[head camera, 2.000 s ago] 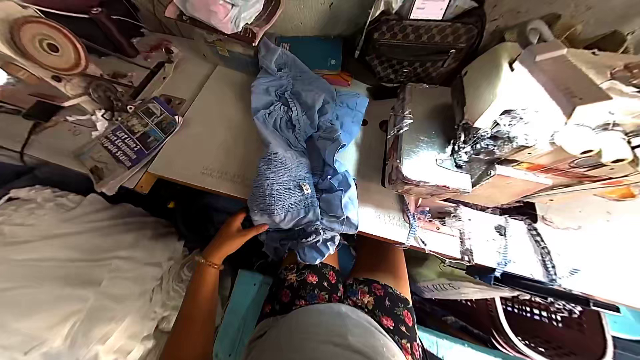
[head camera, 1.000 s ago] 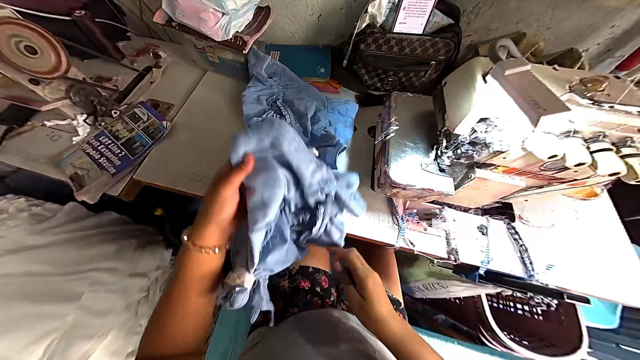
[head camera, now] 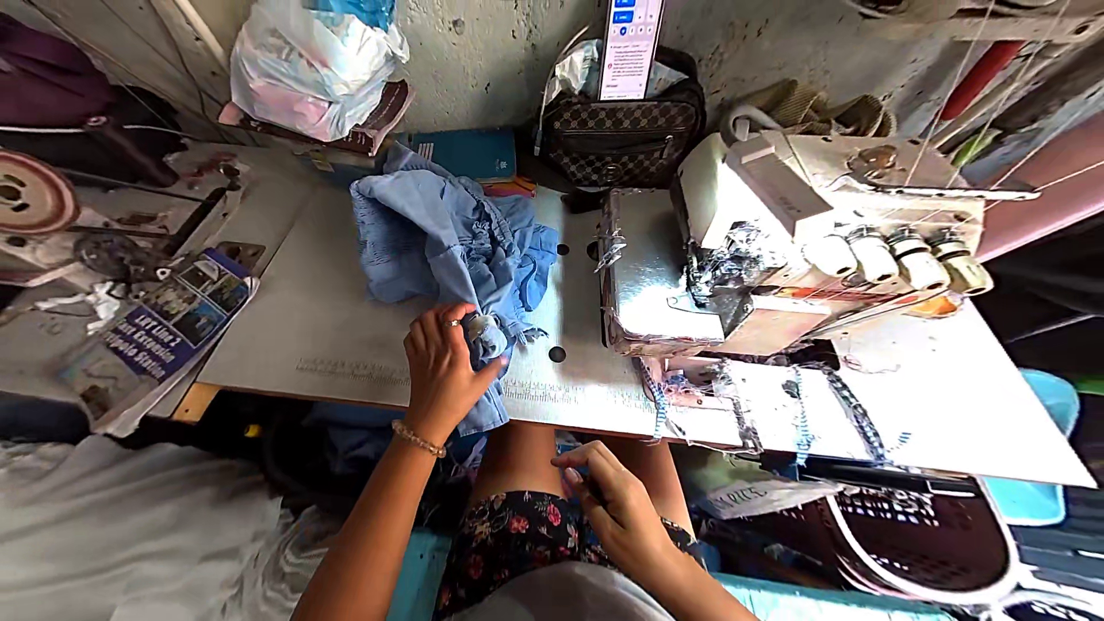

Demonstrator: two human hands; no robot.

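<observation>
A bundle of light blue cloth garments (head camera: 457,233) lies crumpled on the sewing table (head camera: 319,345), left of a serger sewing machine (head camera: 776,250). One strip of the cloth hangs over the table's front edge. My left hand (head camera: 444,371) grips a bunched part of the blue cloth near that edge, thumb and fingers around it. Over my lap, my right hand (head camera: 608,500) is raised with its fingers loosely curled and apart, holding nothing that shows. Thread cones or tension knobs line the machine's front, and loose threads hang below its plate.
At the back stand a patterned bag (head camera: 617,138) with a phone (head camera: 632,47), a blue booklet (head camera: 470,155) and a plastic bag (head camera: 310,73). A printed booklet (head camera: 172,328) lies left. White cloth (head camera: 129,526) is piled lower left; a dark plastic basket (head camera: 923,535) sits lower right.
The blue garment, held up over the table edge a second ago, now lies on the table with the other blue cloth. My left hand has moved lower on it. The view has shifted.
</observation>
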